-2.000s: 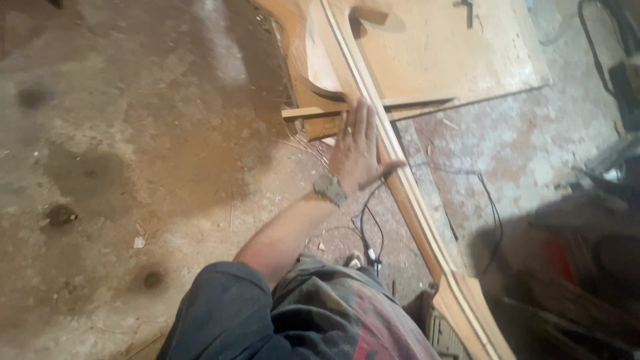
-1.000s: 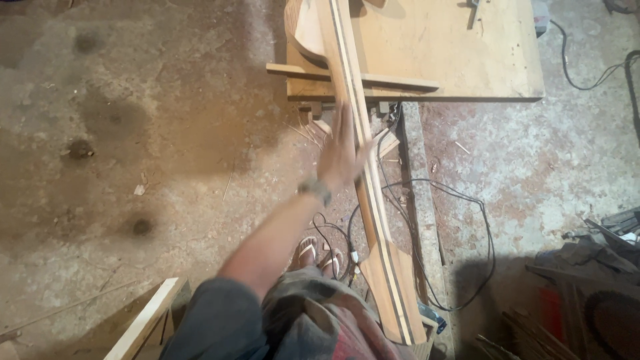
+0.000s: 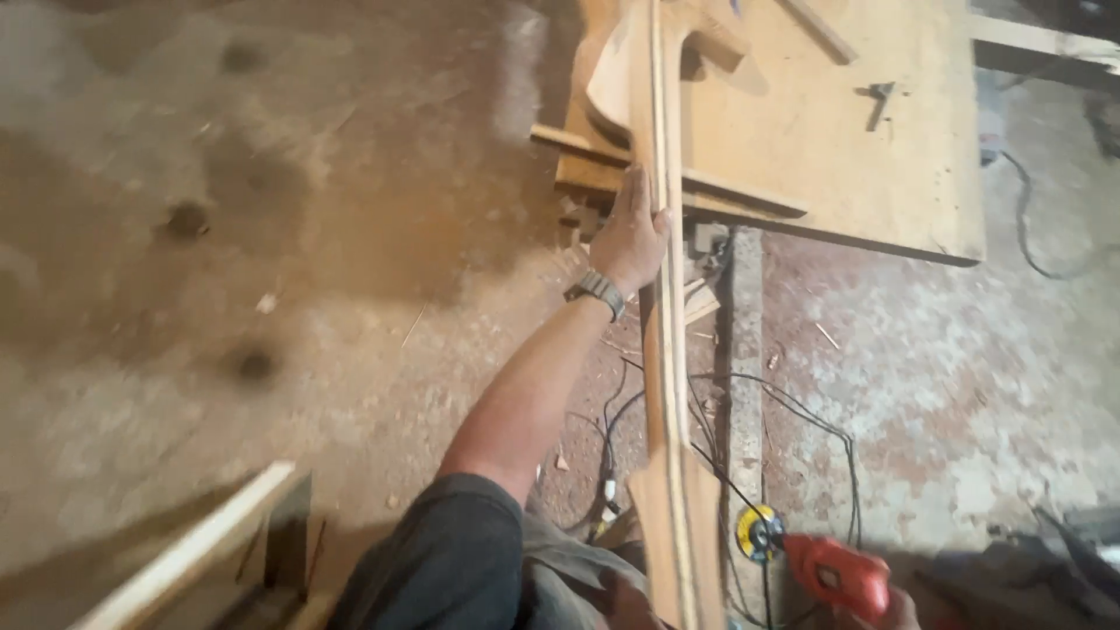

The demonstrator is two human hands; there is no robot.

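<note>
A wooden guitar neck (image 3: 667, 350) with light and dark laminated stripes runs down the middle, its headstock nearest me and its body at the top over the wooden tabletop. My left hand (image 3: 632, 238), with a wristwatch above it, rests flat against the left side of the neck, thumb on the striped face. At the bottom right, my right hand (image 3: 894, 611) is partly in view, gripping a red power tool (image 3: 838, 573) with a round yellow-rimmed disc (image 3: 758, 532). The disc is to the right of the headstock.
A thin wood strip (image 3: 744, 194) lies under the neck near the edge of the wooden tabletop (image 3: 910, 184). A small clamp-like tool (image 3: 880, 105) lies on it. Black cables (image 3: 814, 420) loop over the concrete floor. A pale timber bar (image 3: 192, 547) is at lower left.
My right hand and the red power tool have come into view at the lower right. My left hand stays at the neck; the guitar lies more upright in the view.
</note>
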